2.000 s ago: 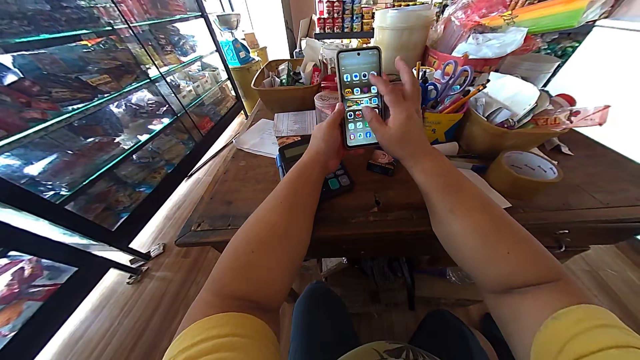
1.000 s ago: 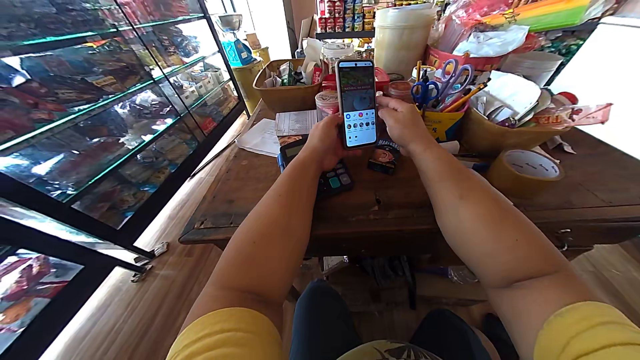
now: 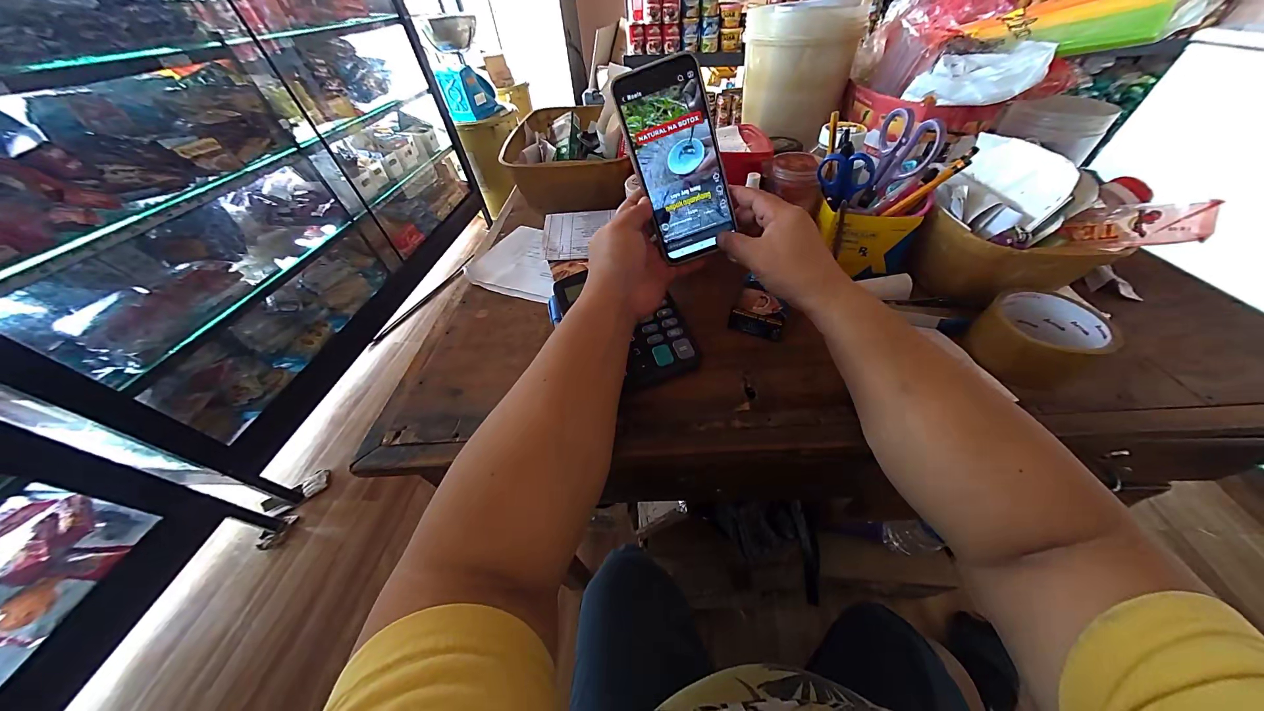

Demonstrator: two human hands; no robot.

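A smartphone [image 3: 675, 163] stands tilted above the wooden table, its lit screen facing me and showing a picture with writing. My left hand [image 3: 632, 255] grips its lower left edge. At the lower right corner of the phone, my right hand [image 3: 780, 242] touches it with thumb and fingers. Under my left hand and forearm lies a black calculator [image 3: 664, 346], partly covered. A small dark box [image 3: 758, 310] rests on the table below my right hand. Papers [image 3: 573, 235] lie to the left of the phone.
Behind the hands stand a brown plastic basket [image 3: 568, 178], a large tub [image 3: 802, 74] and a yellow holder [image 3: 873, 240] with scissors [image 3: 904, 143]. A roll of tape [image 3: 1042, 336] and a filled bowl [image 3: 1007, 262] are at right. A glass display case [image 3: 197, 227] is at left.
My right hand, over the screen two seconds ago, has come down to the phone's lower right edge. The screen went from app icons to a full picture. The phone is now tilted leftward.
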